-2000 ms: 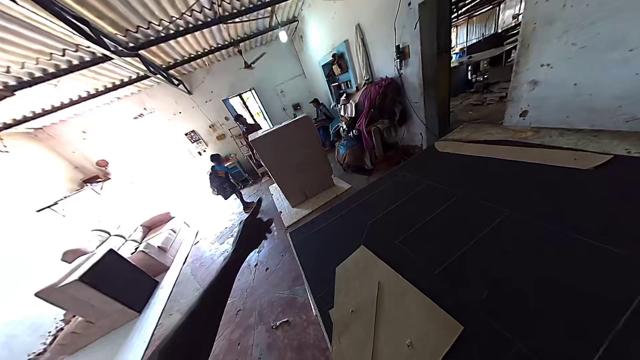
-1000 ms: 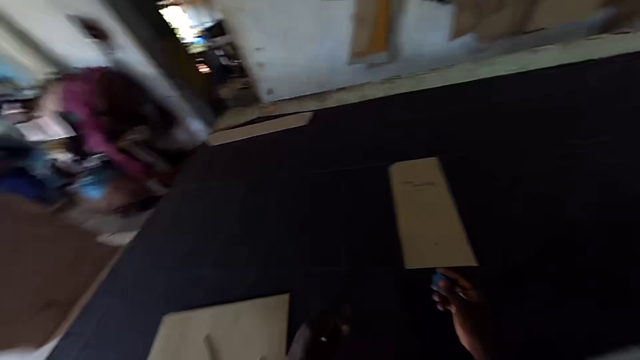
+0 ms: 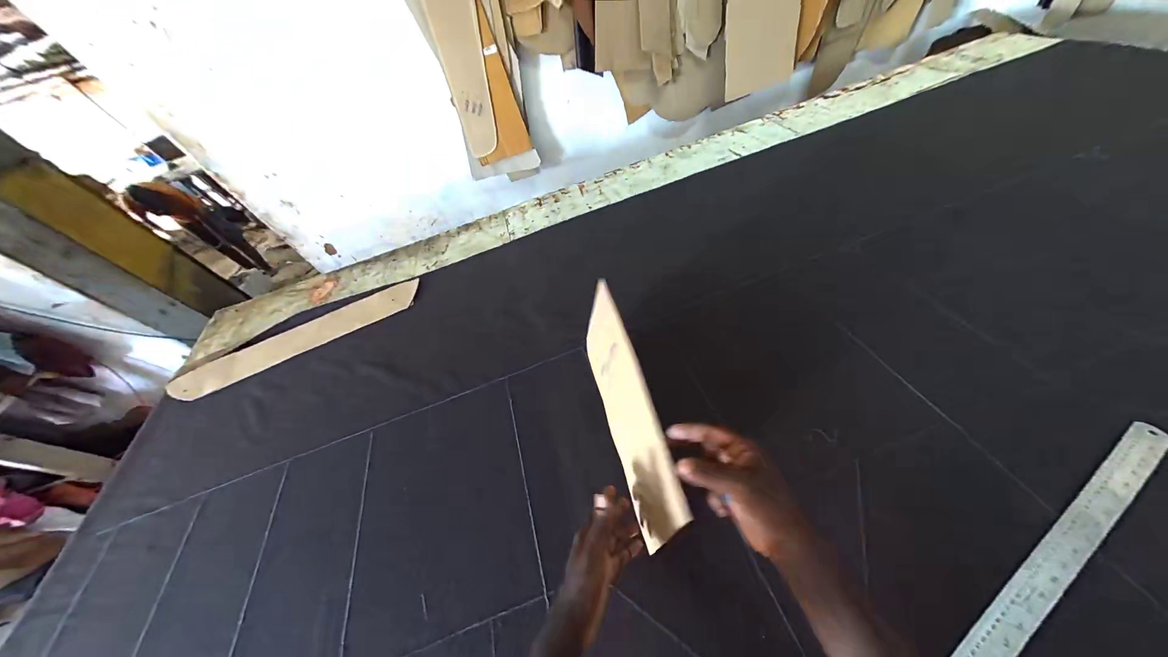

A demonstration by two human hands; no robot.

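Observation:
A narrow tan cardboard pattern piece [image 3: 630, 411] stands tilted on its edge above dark cloth [image 3: 438, 511] marked with chalk lines. My left hand [image 3: 607, 543] is at its lower left side, fingers at the card's lower edge. On the other side my right hand [image 3: 730, 474] has its fingertips close to the card's right edge; something small and blue shows between its fingers. Whether either hand grips the card is unclear. A metal ruler [image 3: 1063, 547] lies on the cloth to the right.
A long cardboard strip [image 3: 297, 342] lies at the cloth's far left corner. Behind the cloth runs the worn table edge [image 3: 547, 214]. Many cardboard patterns [image 3: 671, 46] hang on the white wall. Beyond a doorway at the left, a person [image 3: 196, 214] bends over.
The narrow card lay flat on the cloth a second ago and is now raised on edge between my hands. The view has swung from the room to the cloth.

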